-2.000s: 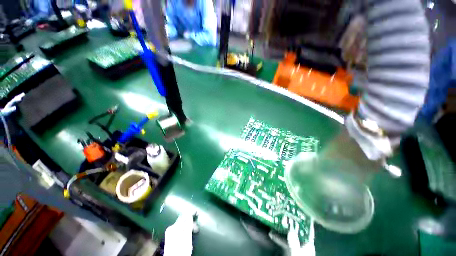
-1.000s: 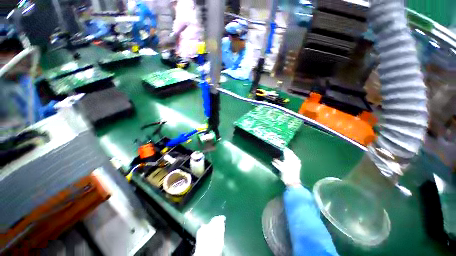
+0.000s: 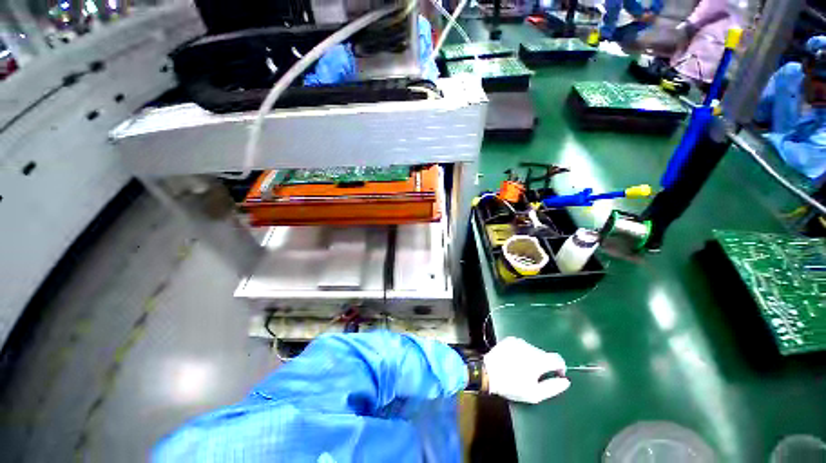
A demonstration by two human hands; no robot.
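My left hand (image 3: 525,371), in a white glove with a dark band at the wrist, rests over the green bench's near edge. Its fingers are closed on a thin solder wire (image 3: 584,368), whose end sticks out to the right. The wire curves back up toward the solder spool (image 3: 628,231) on its stand. My right hand is out of the picture. A green circuit board (image 3: 788,285) lies on a dark block at the right, cut off by the picture's edge.
A black tool box (image 3: 543,278) holds a cream-yellow cup (image 3: 523,258), a white bottle (image 3: 578,250) and a blue-and-yellow tool (image 3: 593,195). Left of the bench, an orange carrier (image 3: 344,210) with a board sits under a white-grey machine (image 3: 308,140). Clear round discs (image 3: 659,445) lie bottom right. People sit farther up.
The view has swung left, bringing the machine and orange carrier into view. The right hand, earlier at the board, has left the picture. The board has moved farther up the bench since the first frame.
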